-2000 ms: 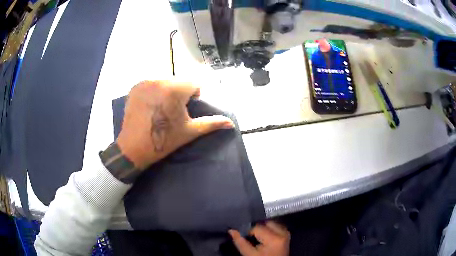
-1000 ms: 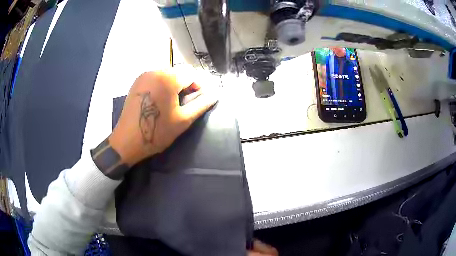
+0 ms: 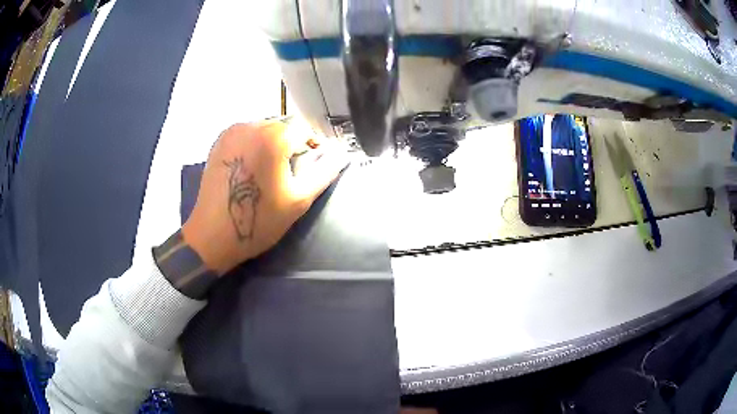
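A dark grey-blue cloth panel (image 3: 323, 323) lies on the white table below the needle area and hangs over the front edge. Its upper end reaches into bright lamp glare under the sewing machine head (image 3: 436, 65). My left hand (image 3: 250, 190) lies on the upper left part of the panel, thumb and fingertips close together beside the presser foot area. Glare hides the fingertips and the needle. Of my right hand (image 3: 419, 411) only a sliver shows at the bottom edge, beside the lower right edge of the cloth; its fingers cannot be made out.
Long dark cut panels (image 3: 113, 154) lie at the left of the table. A lit smartphone (image 3: 556, 171) lies on the machine bed right of the needle, with yellow-green and blue snips (image 3: 638, 198) beside it. Dark cloth with loose pale threads (image 3: 622, 380) is at the lower right.
My left hand has moved up to the needle area and its thumb has closed towards the fingers. The cloth has moved up and left. My right hand has dropped almost out of view.
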